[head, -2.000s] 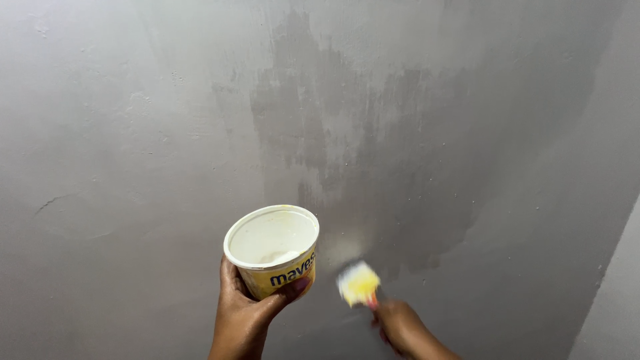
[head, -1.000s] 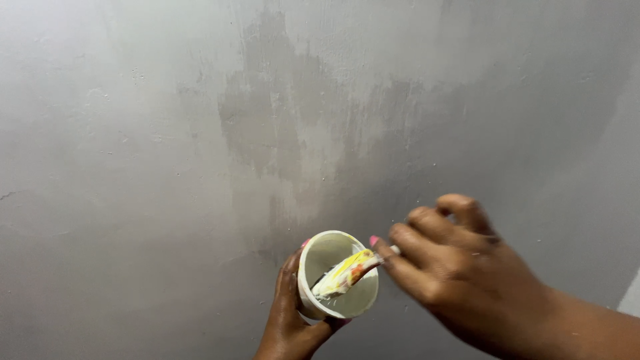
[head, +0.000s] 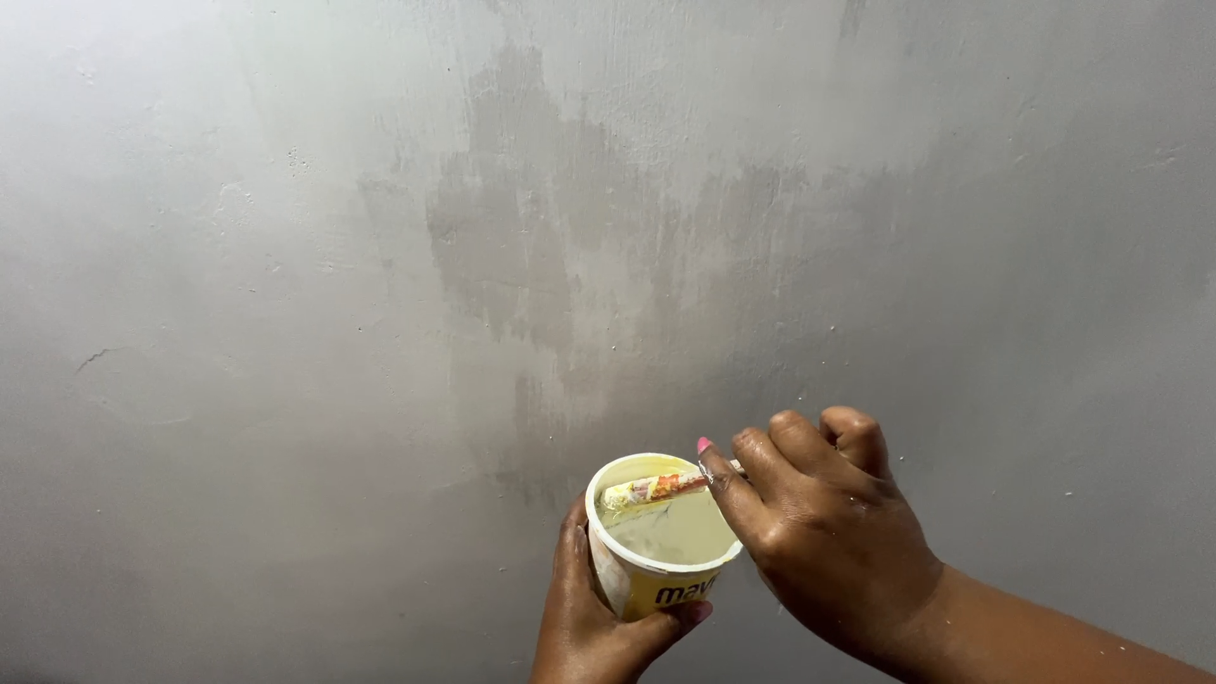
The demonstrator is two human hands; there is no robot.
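Note:
At the bottom centre, my left hand (head: 608,617) is wrapped around a white and yellow plastic tub (head: 635,581) with printed writing on its side. Pale whitish paint (head: 670,537) lies inside the tub. My right hand (head: 826,532) grips a paintbrush (head: 655,489) by its handle, to the right of the tub and partly over the rim. The brush, smeared with white, yellow and orange-red paint, rests inside the tub near the far inner wall. Most of its handle is hidden by my fingers.
A grey wall (head: 285,427) fills the view behind the tub. Darker uneven patches (head: 513,228) show on it at the upper middle, with streaky brush marks around them. A small crack (head: 95,359) runs at the left, and small bumps and specks dot the surface.
Two seconds ago the brush was at the wall, right of the tub; by one second ago it was in the tub. Since then it has tilted flatter, towards the far inner wall.

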